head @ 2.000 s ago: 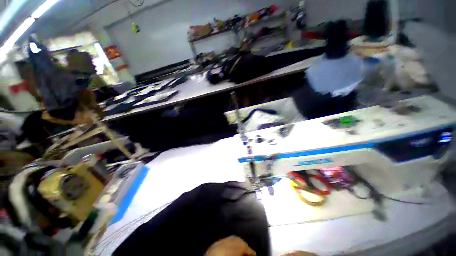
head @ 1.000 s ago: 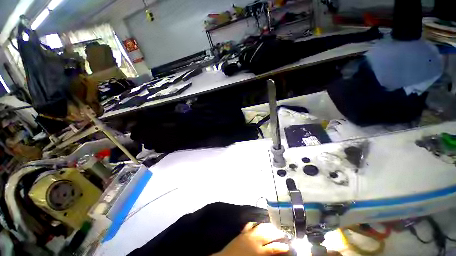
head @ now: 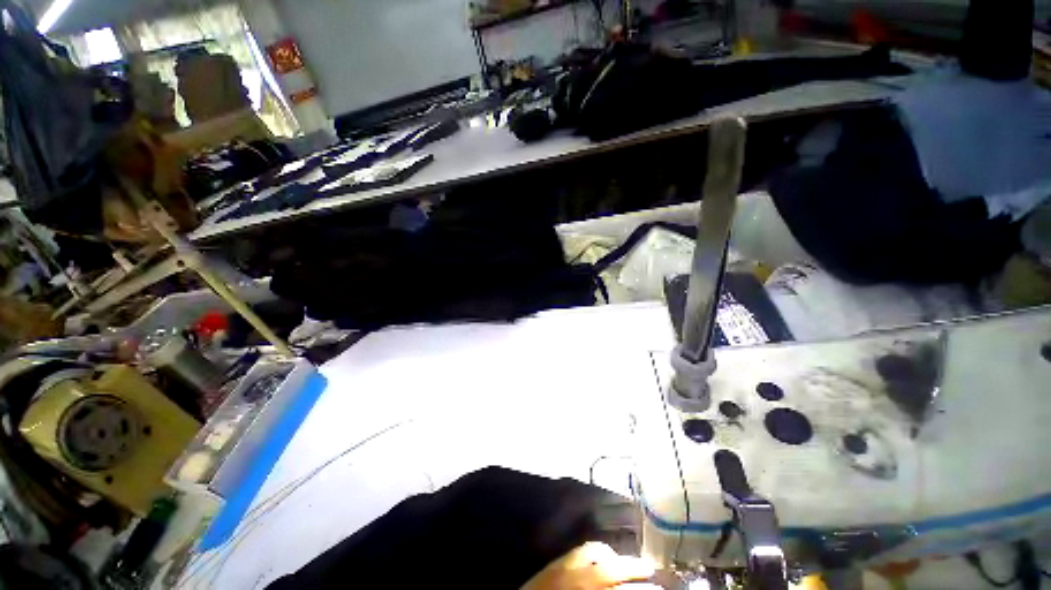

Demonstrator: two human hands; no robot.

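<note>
A black fabric piece [head: 450,530] lies on the white table at the left of the sewing machine head [head: 853,461]. The needle area is at the bottom edge under a bright lamp and is mostly cut off. My left hand [head: 594,569] is at the bottom edge, on the fabric's right part beside the needle area; its fingers are overexposed and cut off, so its grip cannot be told. A small skin-toned patch right of the lamp may be my right hand, but too little shows to tell.
A parts tray with a blue edge [head: 271,455] and a yellowish machine body [head: 104,432] stand at the left. Dark cloth heaps [head: 438,265] lie behind the table. An upright metal rod [head: 712,242] rises from the machine head. A long cutting table [head: 484,150] runs behind.
The view has moved closer to the machine's left end. My left hand came onto the fabric beside the needle, then sank lower in the picture. The scissors have mostly left the view.
</note>
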